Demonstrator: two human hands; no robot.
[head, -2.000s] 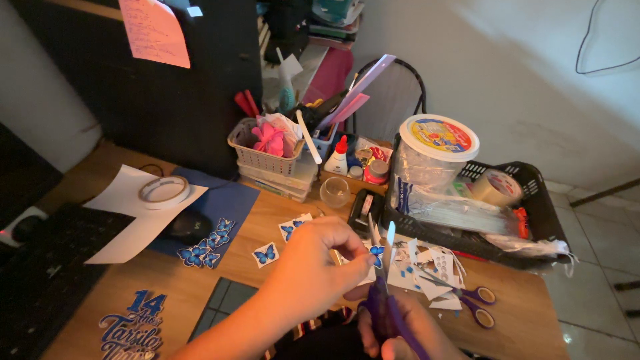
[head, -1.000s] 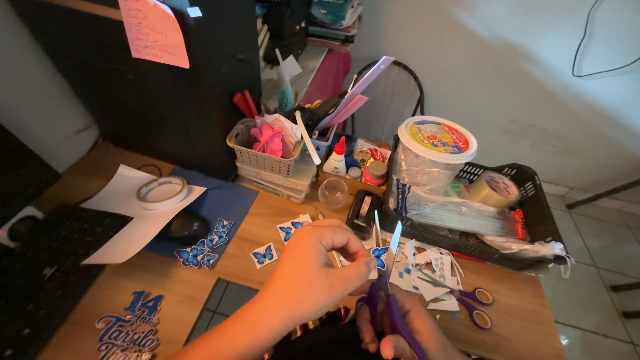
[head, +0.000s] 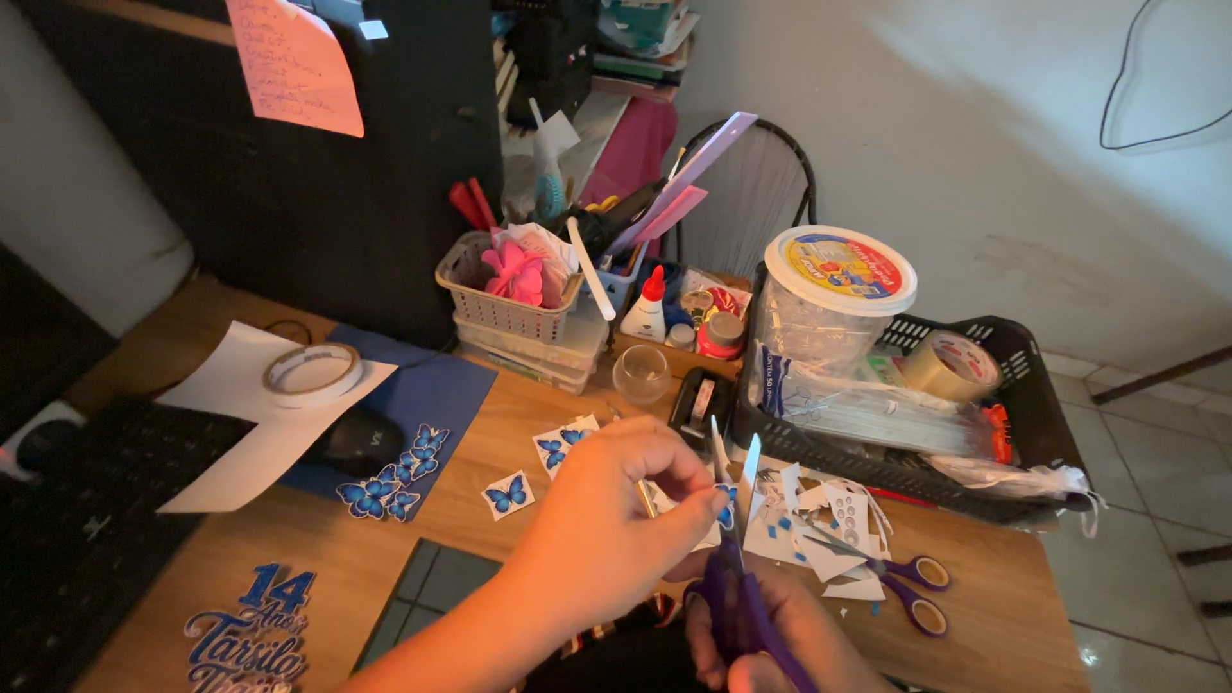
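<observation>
My left hand (head: 616,510) pinches a small blue butterfly paper cutout (head: 726,507) between thumb and fingertips. My right hand (head: 770,626) holds purple-handled scissors (head: 736,549), their blades parted and pointing away from me, with the cutout at the blades. Left of my left hand lie a square paper piece with a blue butterfly (head: 507,495) and another with several butterflies (head: 551,450). Trimmed blue butterflies (head: 395,476) rest on the blue mat by the mouse. Paper scraps (head: 818,520) lie to the right, beside a second pair of scissors (head: 914,585).
A black plastic basket (head: 1030,385) holds a lidded tub (head: 828,308) and packing tape (head: 951,366). A small glass (head: 641,374), a glue bottle (head: 647,308) and a grey basket (head: 505,308) stand behind my hands. A tape roll (head: 313,373) lies on white paper. A lettered blue cutout (head: 250,630) lies front left.
Both hands stay nearly in place. The small butterfly cutout has shifted slightly at the scissor blades, which remain parted.
</observation>
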